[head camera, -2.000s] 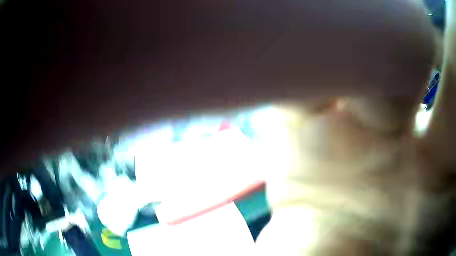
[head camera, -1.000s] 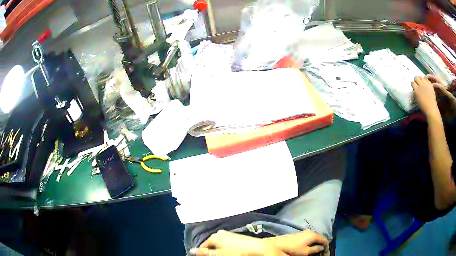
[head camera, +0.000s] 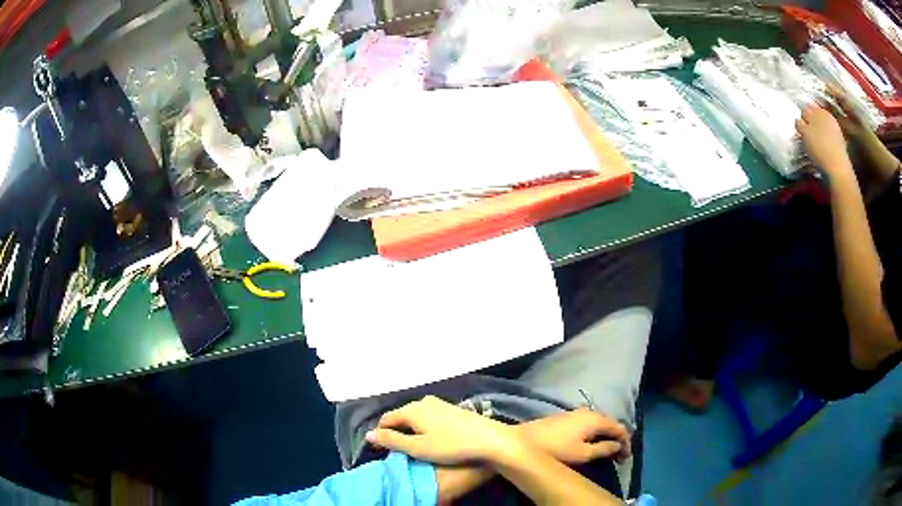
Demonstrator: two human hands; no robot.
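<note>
My forearms are crossed over my lap. My right hand (head camera: 427,431) lies at the left, fingers loosely spread and empty. My left hand (head camera: 586,437) lies at the right, fingers loosely bent, with nothing visible in it. A large white paper sheet (head camera: 433,318) with a ragged left edge overhangs the bench edge onto my lap, in front of my hands and not touched by them. Behind it, a notebook (head camera: 470,138) with a curled corner lies open on a red-orange tray (head camera: 504,215). A red pen (head camera: 554,180) lies along the notebook's near edge.
A dark smartphone (head camera: 193,301) and yellow-handled pliers (head camera: 265,280) lie left of the sheet, near pale strips. A rounded white piece (head camera: 293,208) is behind them. A dark metal fixture (head camera: 232,74) stands back left. Another person's hand (head camera: 823,140) touches white packets (head camera: 757,104) at right.
The large dark blur of two seconds ago is gone. Since one second ago, the view has tilted down, so the bench sits higher and more of my crossed forearms and a blue sleeve shows.
</note>
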